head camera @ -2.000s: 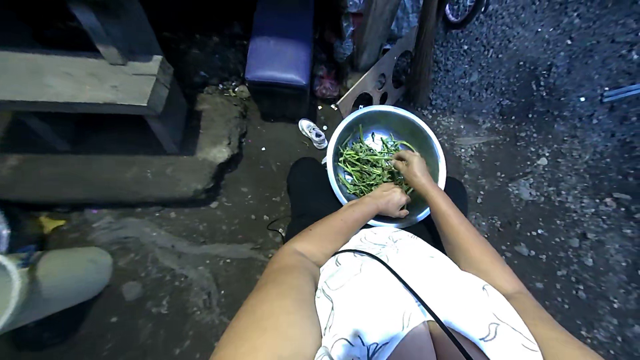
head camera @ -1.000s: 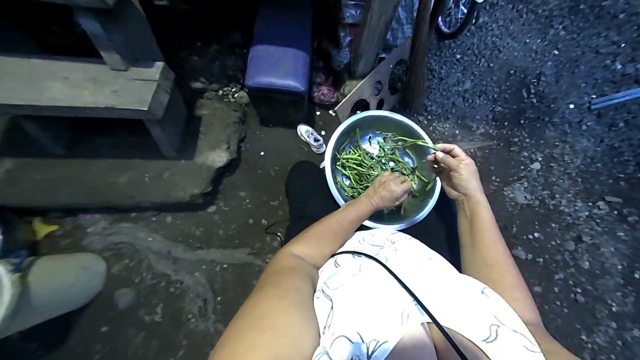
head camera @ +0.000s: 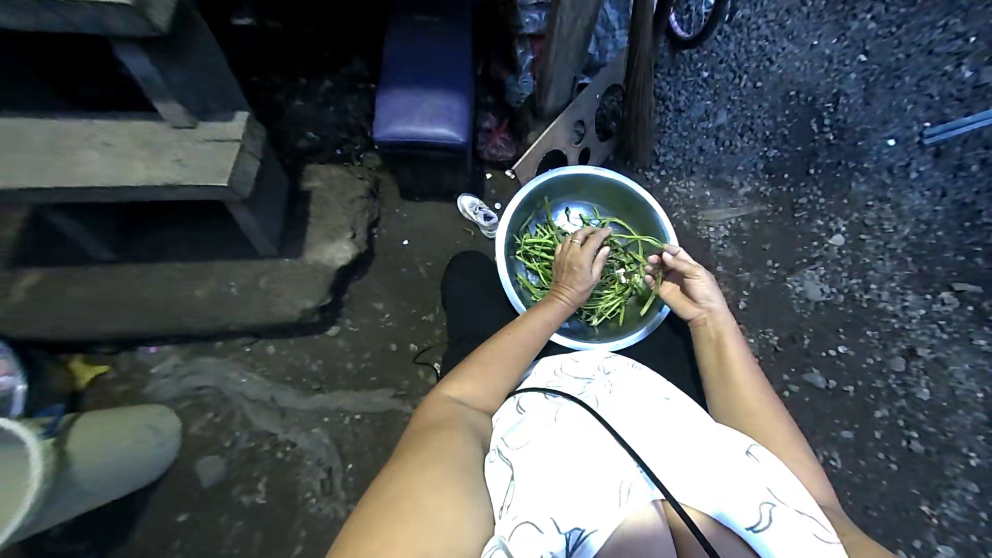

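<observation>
A round metal basin [head camera: 587, 341] rests on my lap, with many cut green vegetable stems [head camera: 542, 248] lying loosely inside. Over the middle of the pile is my left hand [head camera: 579, 265], a ring on one finger, its fingertips down among the stems; whether it grips any is hidden. My right hand [head camera: 686, 285] is at the basin's right rim, palm partly up, with its thumb and fingers closed on a long green stem [head camera: 639, 237] that reaches back over the pile.
Wooden steps [head camera: 124, 155] stand at upper left beyond a concrete slab [head camera: 170, 298]. A purple padded bench [head camera: 425, 101], a small shoe [head camera: 477, 215] and a board with round holes [head camera: 570, 132] lie ahead of the basin. A pale bucket [head camera: 31, 480] is at lower left, gravel [head camera: 852, 310] at right.
My left hand has moved forward over the stems since one second ago. My right hand was down in the basin two seconds ago and is now at its right rim with a stem.
</observation>
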